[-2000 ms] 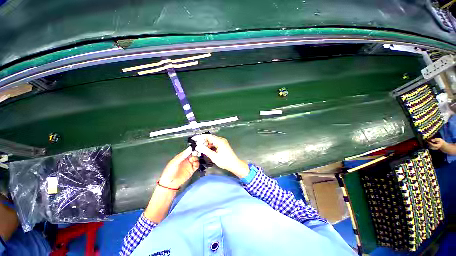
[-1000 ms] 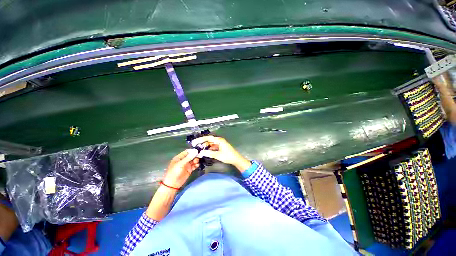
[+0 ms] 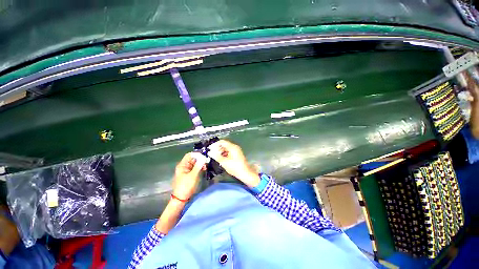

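Observation:
Small black components (image 3: 212, 169) lie in a cluster on the near edge of the green belt, in front of my body. My left hand (image 3: 188, 173) is at the left of the cluster, its white-covered fingertips pinched together. My right hand (image 3: 229, 157) is at the right of it, thumb and fingers also closed, with white on the tips. The two hands' fingertips almost meet over the black parts. Something small and dark shows between them, but I cannot tell which hand holds it.
Circuit boards lie on the belt at left (image 3: 106, 135) and right (image 3: 340, 85). A clear bag of black parts (image 3: 79, 197) is at left. Loaded trays (image 3: 440, 202) and an open cardboard box (image 3: 340, 202) are at right. Other people's arms show at both sides.
Both boards on the belt have moved to the right. My hands stay over the black cluster, and my left hand has turned more upright, its fingertips slightly apart from the right ones.

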